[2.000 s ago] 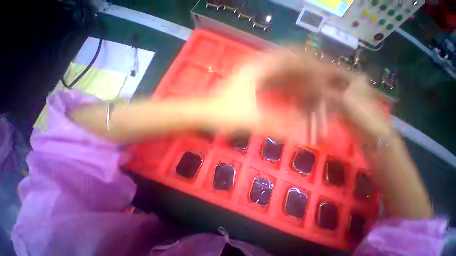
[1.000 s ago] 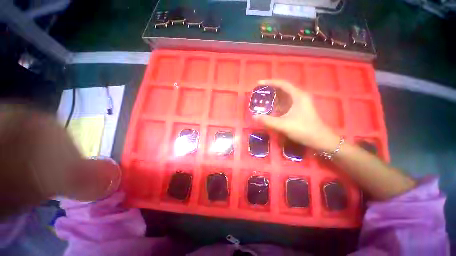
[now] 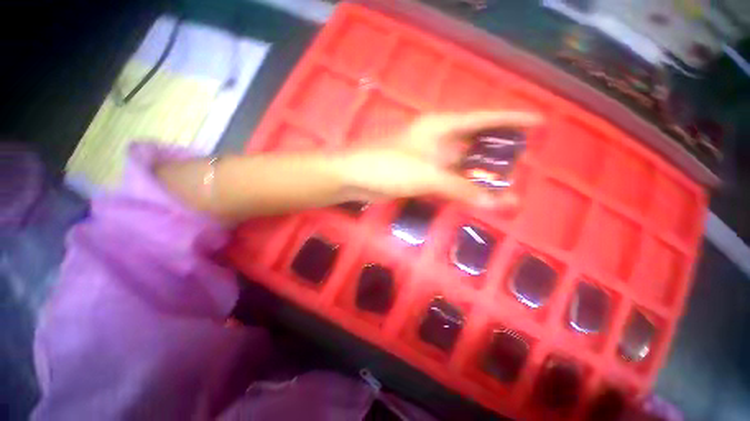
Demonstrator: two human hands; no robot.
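Note:
My left hand (image 3: 411, 160) reaches in from the left over the red-orange foam tray (image 3: 567, 201). Its thumb and fingers are around a smartwatch (image 3: 493, 156), thumb at the lower edge and fingers at the upper edge. The watch face is dark with light marks and a bright reddish strip low down. The view is blurred, so the face cannot be read. Dark-screen watches (image 3: 533, 279) sit in the two tray rows nearest my body, some with white glare. My right hand is not in view; only a bit of pink-purple sleeve (image 3: 662, 407) shows at the lower right.
Paper sheets (image 3: 185, 90), partly yellow, lie left of the tray with a black cable (image 3: 156, 74) across them. Blurred small units (image 3: 625, 86) stand beyond the tray's far edge. A blurred colour-dot sheet (image 3: 670, 20) is at the upper right.
The view has turned and shifted. My left hand has come from the near left to over the tray, around a watch. My right hand, which held a lit watch, has left the picture.

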